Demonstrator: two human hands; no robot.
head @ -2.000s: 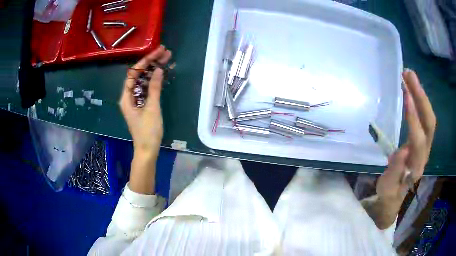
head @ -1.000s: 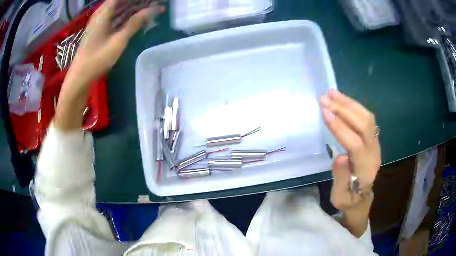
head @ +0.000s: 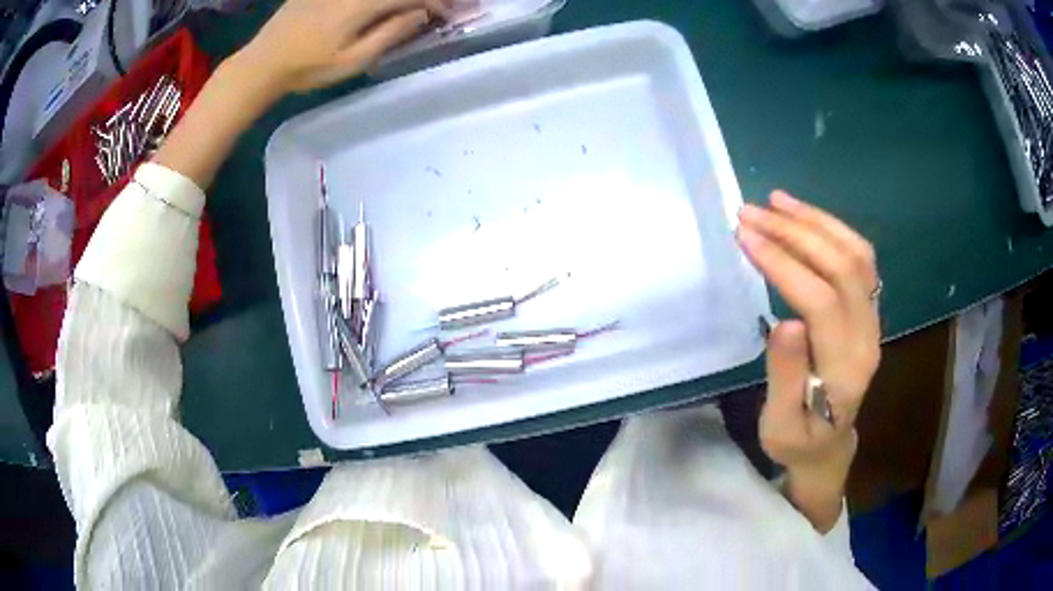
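The white parts tray [head: 554, 231] lies in front of me. Several silver coreless motors [head: 477, 312] with thin red and dark lead wires lie along its left side and front left. My left hand [head: 329, 40] is beyond the tray, with its fingertips over a clear plastic box [head: 508, 25] at the top edge. Its fingertips are partly cut off, and what they hold cannot be told. My right hand [head: 818, 335] is at the tray's right rim, fingers extended. A slim hand tool [head: 819, 399] is tucked in it, mostly hidden, with a dark tip by the thumb.
Red parts bins [head: 199, 248] with loose metal pins are at the left, partly behind my left sleeve. A small clear container [head: 38, 237] sits on them. Clear bags or boxes are at the top right, one with metal parts [head: 1022, 104]. A cardboard box [head: 964, 462] is below the table at right.
My left hand has moved from beside the red bins, with a bunch of motors, to the clear box beyond the tray. The view has shifted, and my right hand stays at the tray's right rim.
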